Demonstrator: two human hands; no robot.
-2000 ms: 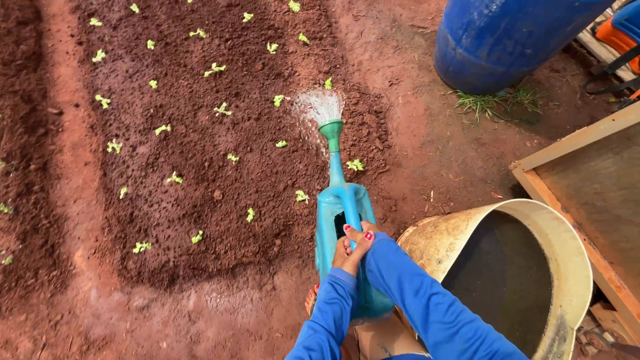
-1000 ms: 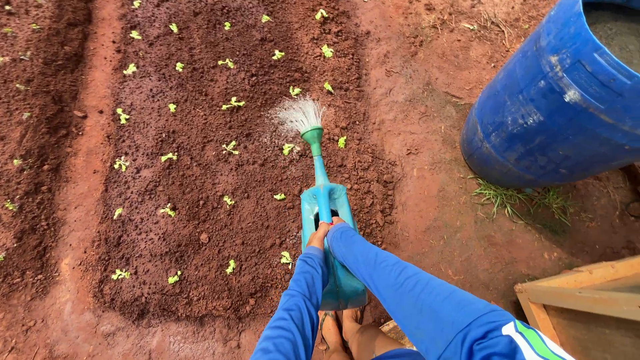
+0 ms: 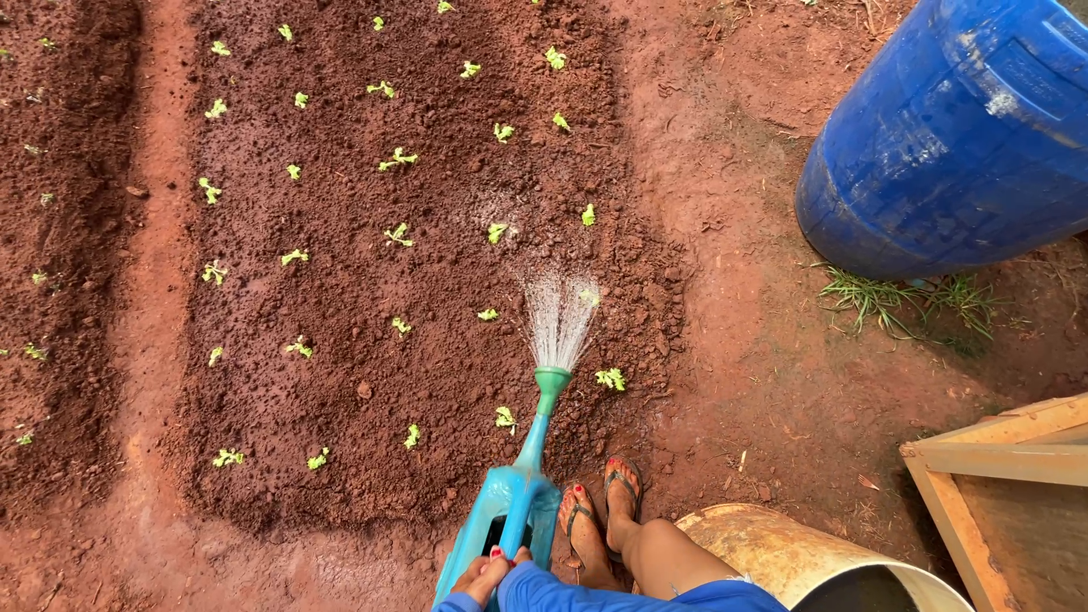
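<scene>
Both my hands are at the bottom centre, closed together on the handle of a blue plastic watering can [image 3: 486, 518]. My left hand [image 3: 481, 580] grips the handle, and my right hand [image 3: 520, 557] is beside it, mostly hidden by its blue sleeve. The can points away from me, and water sprays from its green rose [image 3: 553, 380] onto the reddish-brown soil bed [image 3: 340, 374]. Small light-green seedlings stand in rows in the bed; one seedling [image 3: 610, 379] is just right of the rose, and another [image 3: 505, 418] is left of the spout.
A blue plastic barrel [image 3: 943, 144] stands at the upper right, with a grass tuft [image 3: 875, 297] at its base. A pale round tub [image 3: 765, 552] holding dark liquid is at the lower right, near a wooden frame [image 3: 960, 510]. My sandalled feet [image 3: 599, 518] stand beside the bed.
The watering can has swung nearer my feet, and its spray falls closer to the bed's near right part. Both hands remain on the handle. The view has shifted.
</scene>
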